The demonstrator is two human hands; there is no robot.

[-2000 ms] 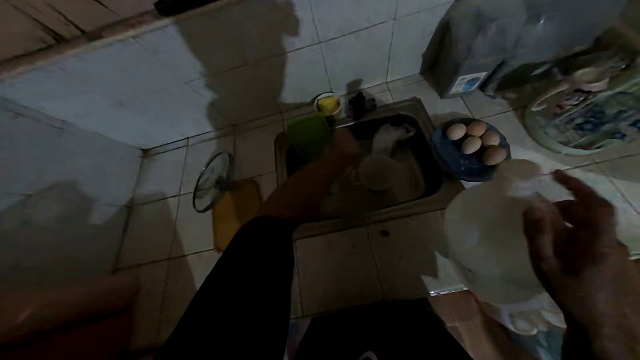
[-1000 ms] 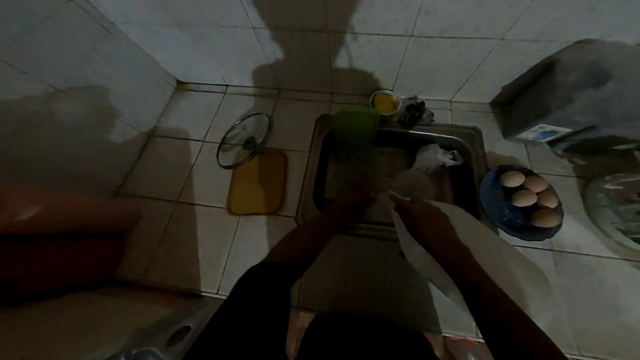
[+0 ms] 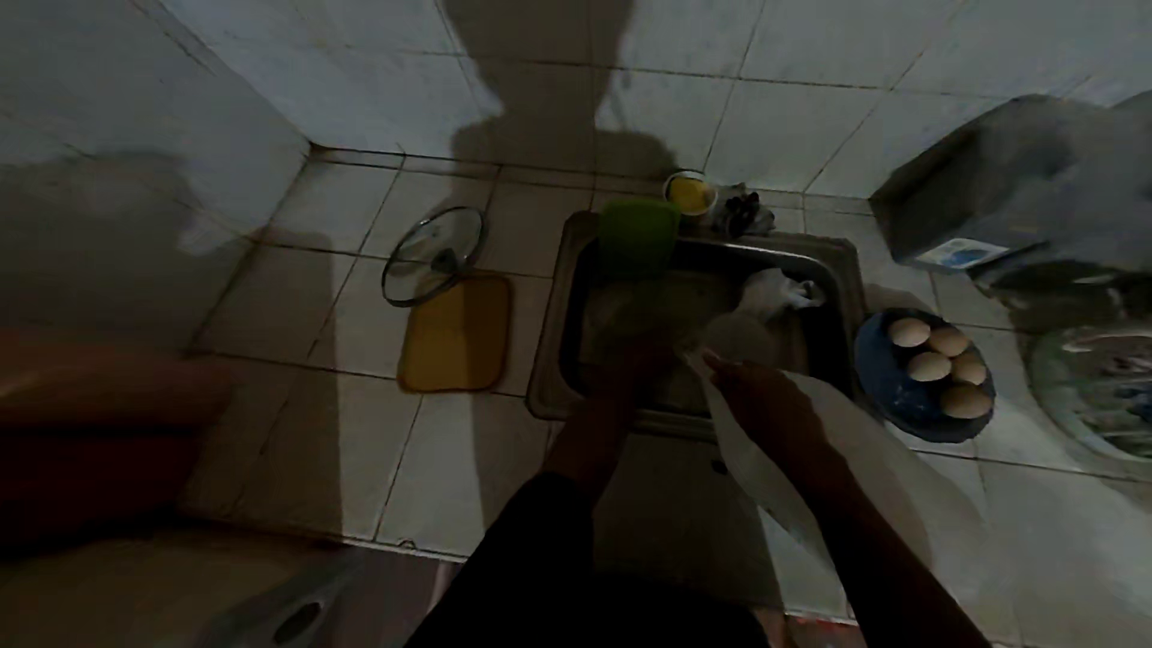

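Observation:
My right hand grips the gathered edge of a white plastic bag, which hangs over the sink's front right edge and spreads across the counter. My left hand reaches into the metal sink, in deep shadow; its fingers and anything in them cannot be made out. Close by in the basin lies a pale round thing, with a crumpled white plastic bag behind it. A green plastic board or tray leans at the basin's back left.
Left of the sink are an orange cutting board and a glass lid. Brown eggs sit on a dark blue dish at the right. Behind the sink stand a small tub with yellow contents and a dark crumpled thing.
My right hand has come from the far right to the sink's front edge, now gripping the white bag. My left hand has moved from the back of the basin toward its front.

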